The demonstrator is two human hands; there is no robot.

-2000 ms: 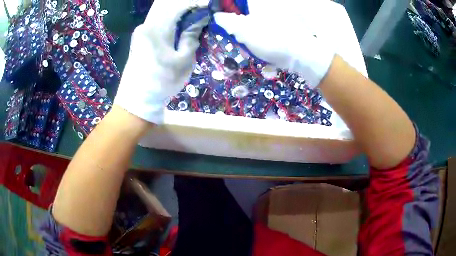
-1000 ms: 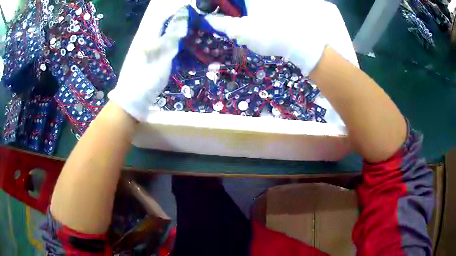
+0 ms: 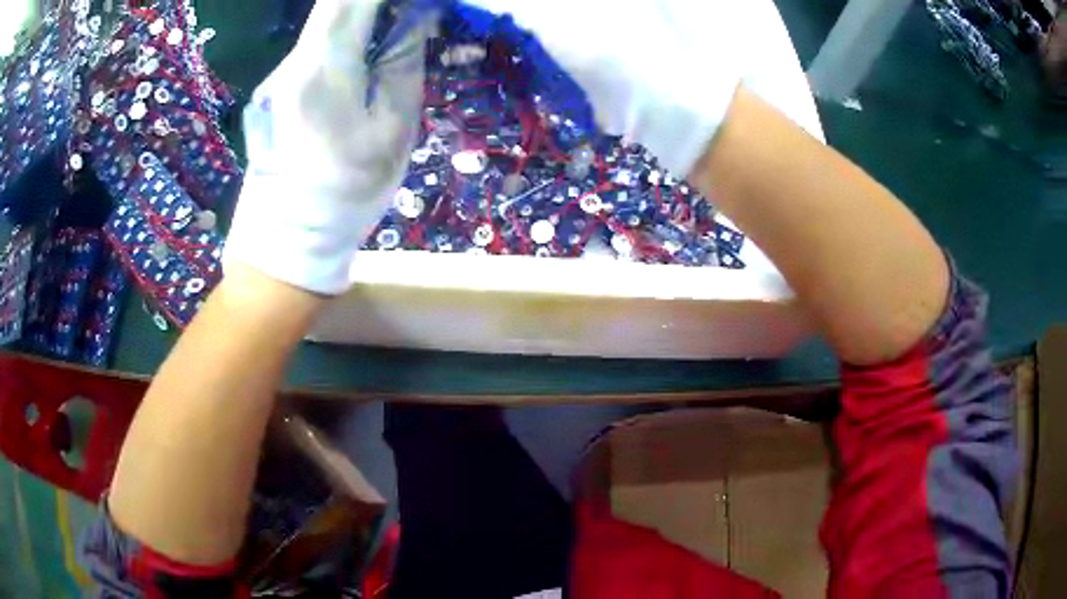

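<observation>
My left hand (image 3: pixel 334 146) and my right hand (image 3: pixel 626 70) wear white gloves with blue palms. Both are over the white foam box (image 3: pixel 550 307), near the picture's top edge. Their fingertips are blurred and partly cut off, so what they hold cannot be told. The hand tool is not visible. Loose circuit boards (image 3: pixel 550 205) with red and dark wires and white and silvery discs fill the box below the hands.
Stacked blue PCB panels (image 3: pixel 158 228) lie left of the box. A metal post (image 3: pixel 860 47) and more wired parts (image 3: pixel 971 41) are at the upper right. A red stool (image 3: pixel 88 427), a brown carton (image 3: pixel 714 497) and another open carton (image 3: pixel 339 456) are below the table edge.
The left hand has moved left and up, then its fingers turned more toward the top edge. The right glove's blue palm shows more. The whole view has shifted slightly.
</observation>
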